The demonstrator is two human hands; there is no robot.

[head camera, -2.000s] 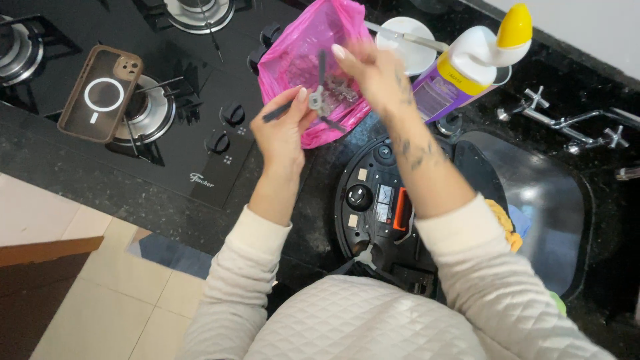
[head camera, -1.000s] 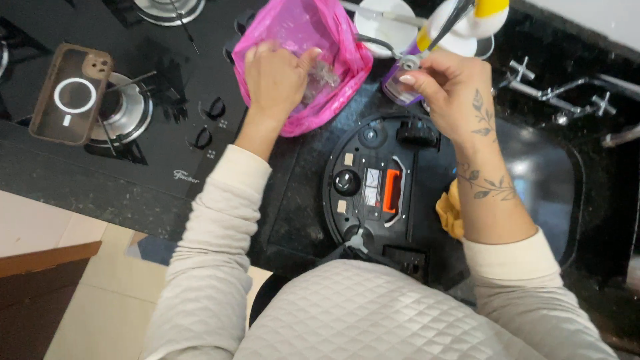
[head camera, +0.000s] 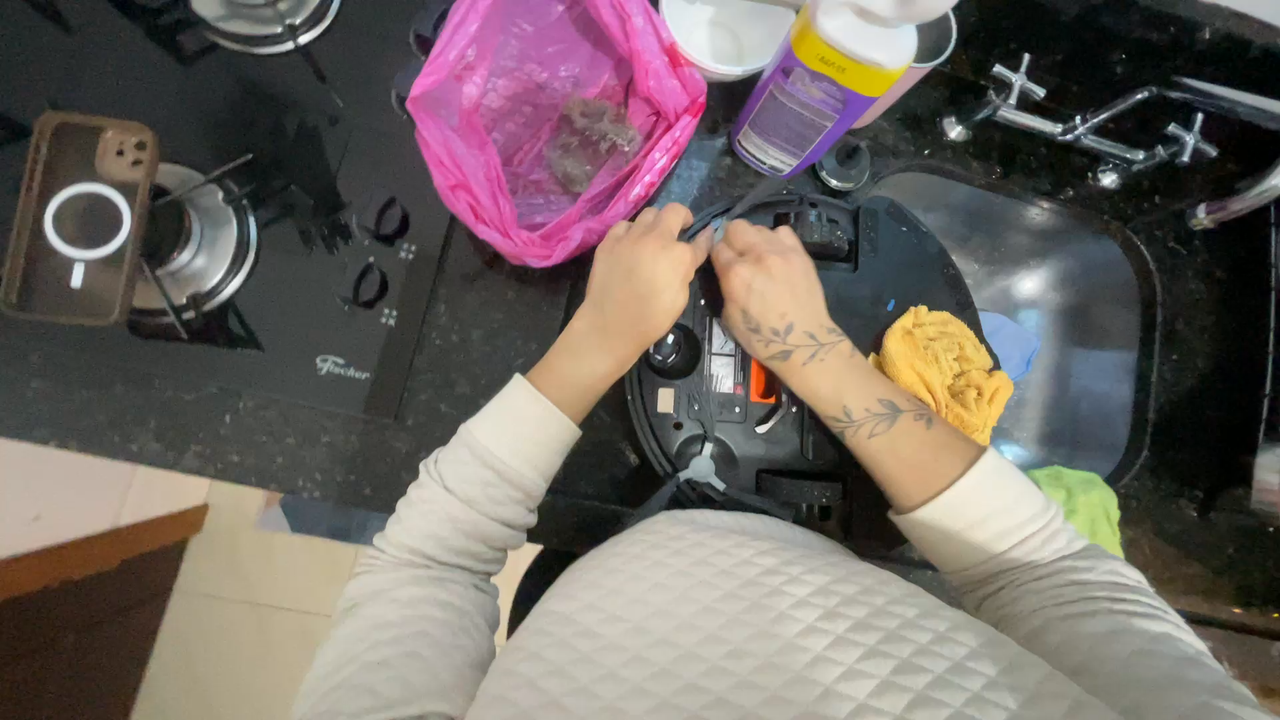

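Observation:
An overturned robot vacuum cleaner (head camera: 700,400) lies on the dark stone counter, partly over the sink. Near its upper edge my left hand (head camera: 645,270) and my right hand (head camera: 770,285) meet, with their fingertips on a side brush (head camera: 745,203), most of which they hide. Another three-armed side brush (head camera: 703,466) sits at the vacuum's lower edge. Just beyond my left hand stands an open pink plastic bag (head camera: 470,180) with a clump of grey dust and hair (head camera: 595,140) inside. A folded yellow cloth (head camera: 945,370) rests beside my right forearm.
A gas cooktop (head camera: 330,260) with a phone in a clear brown case (head camera: 75,215) is at left. Behind the vacuum are a white bowl (head camera: 725,40), a purple bottle (head camera: 800,105) and a sink drain plug (head camera: 843,165). At right are the steel sink (head camera: 1080,300), its taps (head camera: 1090,125) and a green cloth (head camera: 1085,505).
My left hand has left the inside of the pink bag. My right hand has come down from beside the bottle with the side brush, and both hands now meet at the vacuum's upper edge.

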